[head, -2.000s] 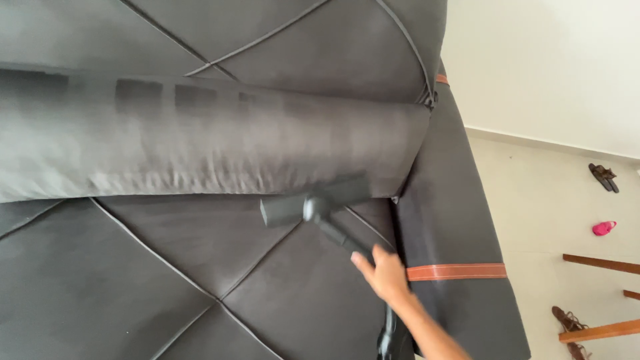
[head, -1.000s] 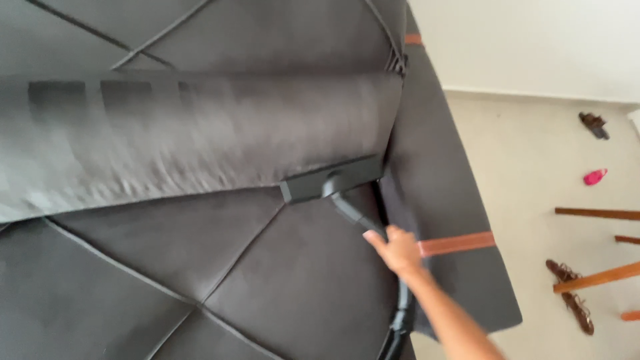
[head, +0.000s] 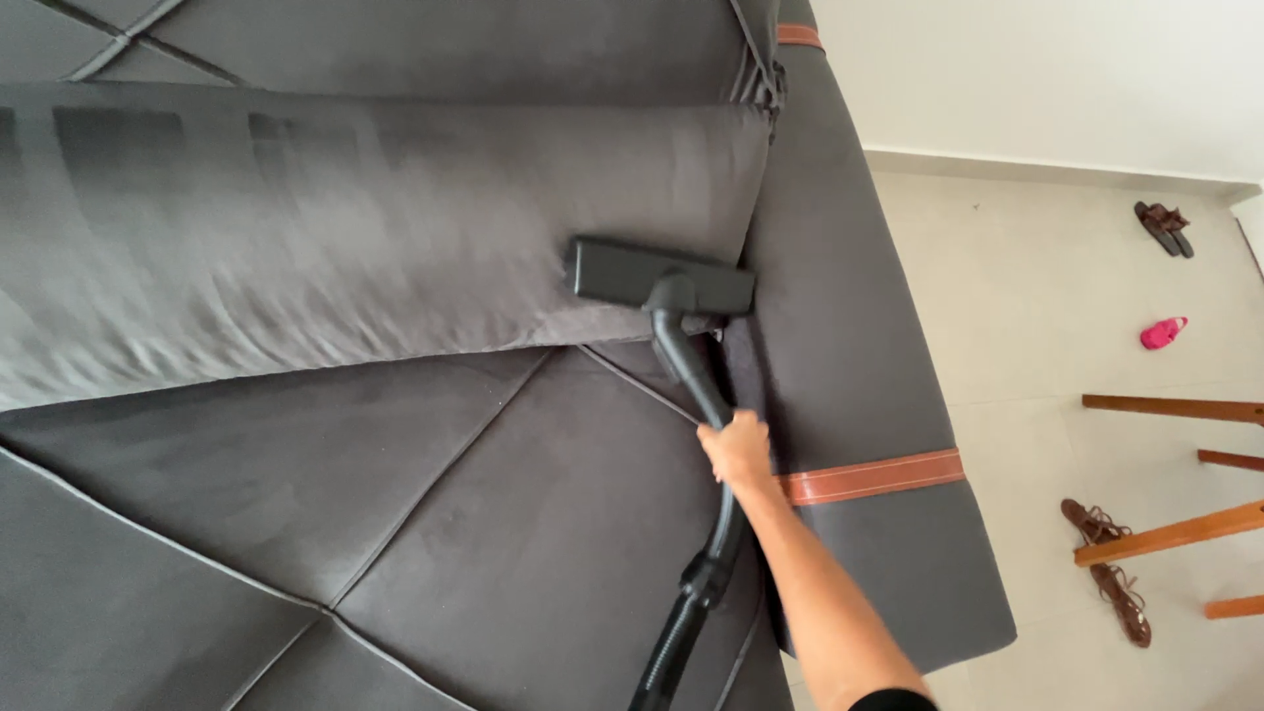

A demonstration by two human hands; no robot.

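Note:
My right hand [head: 739,449] is closed around the black curved vacuum wand [head: 688,365], just below its neck. The wide flat vacuum floor head [head: 617,275] rests against the right end of the long grey cushion [head: 474,197], close to the sofa armrest. A ribbed black hose [head: 671,642] runs from the wand down to the bottom edge. Under the wand lies the grey sofa seat [head: 513,513] with crossed piping. My left hand is out of view.
The grey armrest [head: 829,276] with a brown strap [head: 874,477] stands at right. Beyond it, on the tiled floor [head: 1017,296], are dark sandals [head: 1165,229], a pink shoe [head: 1163,333], brown lace-up shoes [head: 1121,602] and wooden furniture legs [head: 1175,533].
From the cushion's lower edge, the vacuum head has moved up onto the cushion's front, with my right hand still on the wand.

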